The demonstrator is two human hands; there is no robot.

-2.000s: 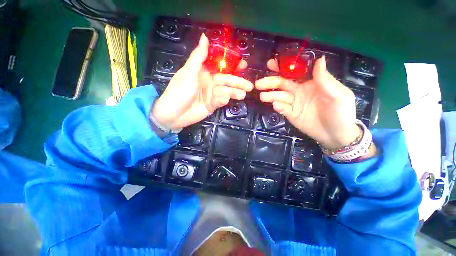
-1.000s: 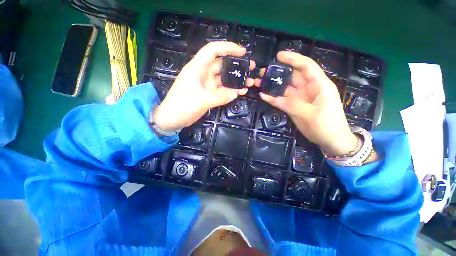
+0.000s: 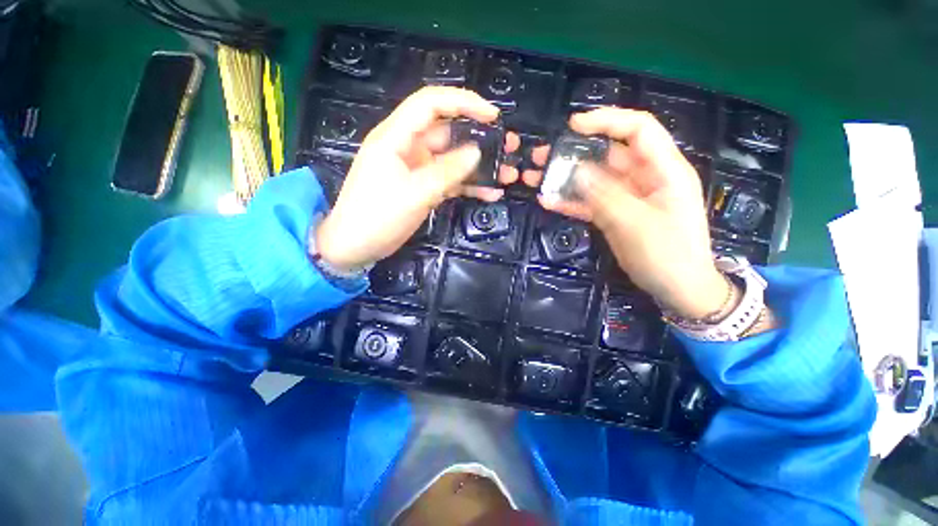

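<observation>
My left hand [image 3: 396, 185] holds a small black square smartwatch body [image 3: 480, 144] by its edges, with the thumb over its screen. My right hand [image 3: 648, 200] holds a second smartwatch body [image 3: 572, 164], its face partly bright and its lower part covered by the thumb. The two bodies are side by side, apart, above the black blister tray [image 3: 478, 292]. Many tray pockets hold units with a ring on the upturned side, such as one smartwatch body [image 3: 377, 344]; some pockets are empty.
A smartphone [image 3: 154, 125] lies left of the tray, beside a cream and yellow strip bundle [image 3: 245, 123]. Black cables [image 3: 201, 26] are at upper left. White paper sheets [image 3: 869, 247] and loose watches [image 3: 911, 390] lie at right. A blue sleeve [image 3: 15, 221] shows at the left edge.
Two seconds ago both screens glowed red; one second ago they showed small white marks. Now both thumbs have moved onto the faces, and the right-hand one looks bright.
</observation>
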